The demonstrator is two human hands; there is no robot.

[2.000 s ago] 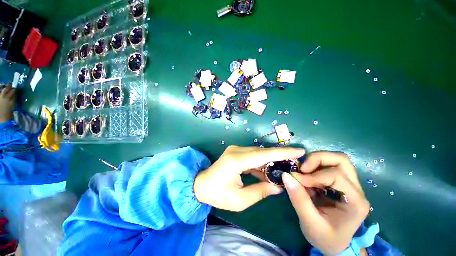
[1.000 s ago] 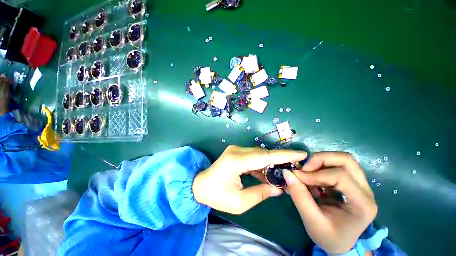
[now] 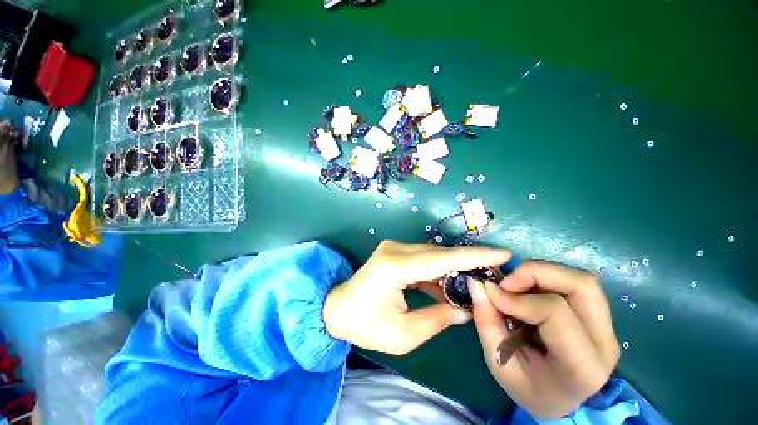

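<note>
My left hand holds a round watch case with a dark centre and shiny rim between its thumb and fingers. My right hand has its thumb and index fingertips on the case's right side and inner face. A thin metal tool, perhaps tweezers, lies within the right hand's curled fingers; most of it is hidden. A white battery with a small board lies just above the hands. A pile of circuit boards with white batteries lies further up the bench.
A clear blister tray with rows of round cases is at the left. A yellow curved object and a red bin are beyond it. Another person's blue sleeve is at the left edge. Small white pads are scattered on the green mat.
The right fingers have shifted on the case, and the metal tool shows more clearly in the right palm. The left hand keeps its hold. The view has shifted slightly.
</note>
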